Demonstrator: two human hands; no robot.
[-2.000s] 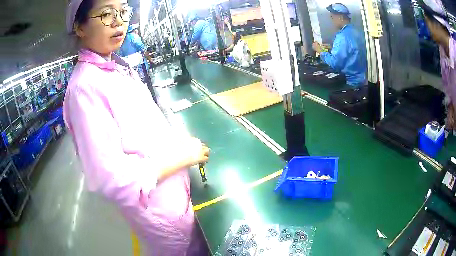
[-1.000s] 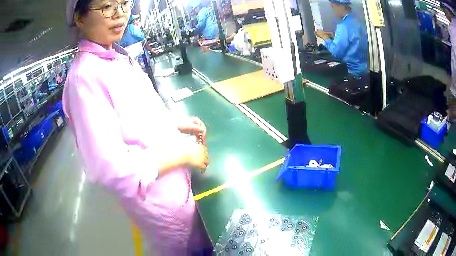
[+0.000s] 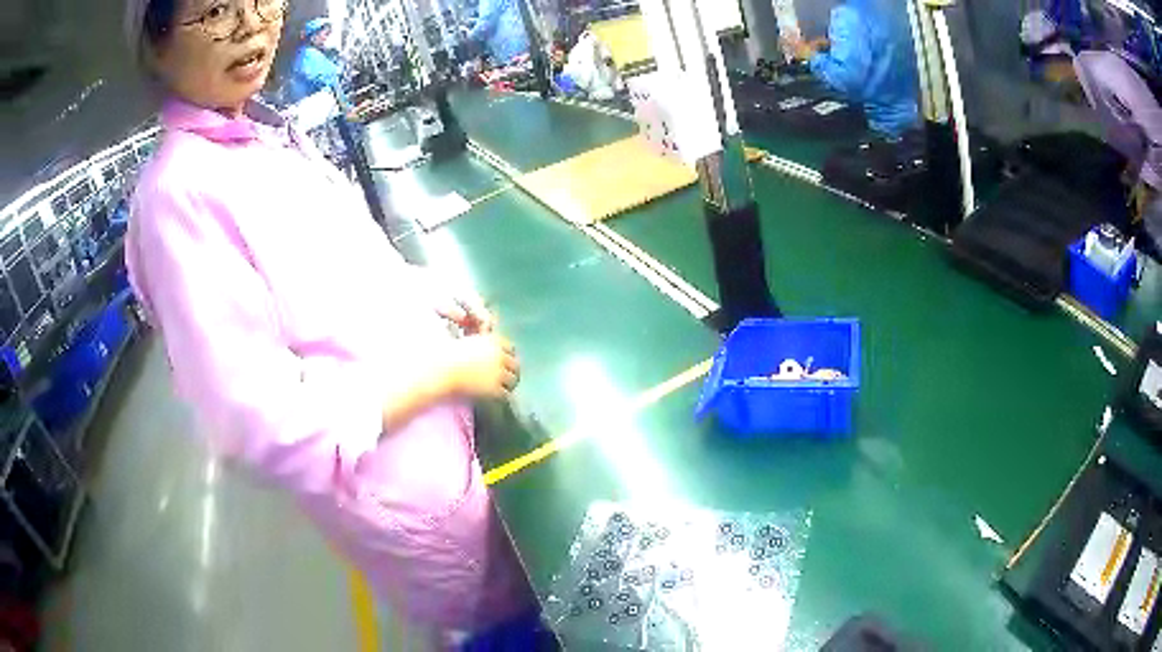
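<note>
Neither of my hands can be made out in the head view. A clear carrier film [image 3: 688, 573] with small dark ring clusters lies on the green bench at the bottom middle, partly washed out by glare. A blue parts bin [image 3: 784, 410] with small pale items inside stands behind it. At the lower right a black tray [image 3: 1047, 583] holds phone units [image 3: 1104, 557] with white areas and orange strips, cut off by the picture's edge. A dark blurred shape [image 3: 860, 636] shows at the bottom edge; I cannot tell what it is.
A person in a pink smock [image 3: 293, 318] stands at the bench's left edge, hands together at the waist. A dark-based post [image 3: 739, 261] rises behind the bin. People in blue and pink work beyond. Black trays [image 3: 1039, 242] and a small blue box [image 3: 1101, 270] stand at the right.
The view has shifted, so the bin, film and tray sit higher in the picture. The person's hands have moved together, and the tool seen earlier is hidden. A dark shape has appeared at the bottom edge.
</note>
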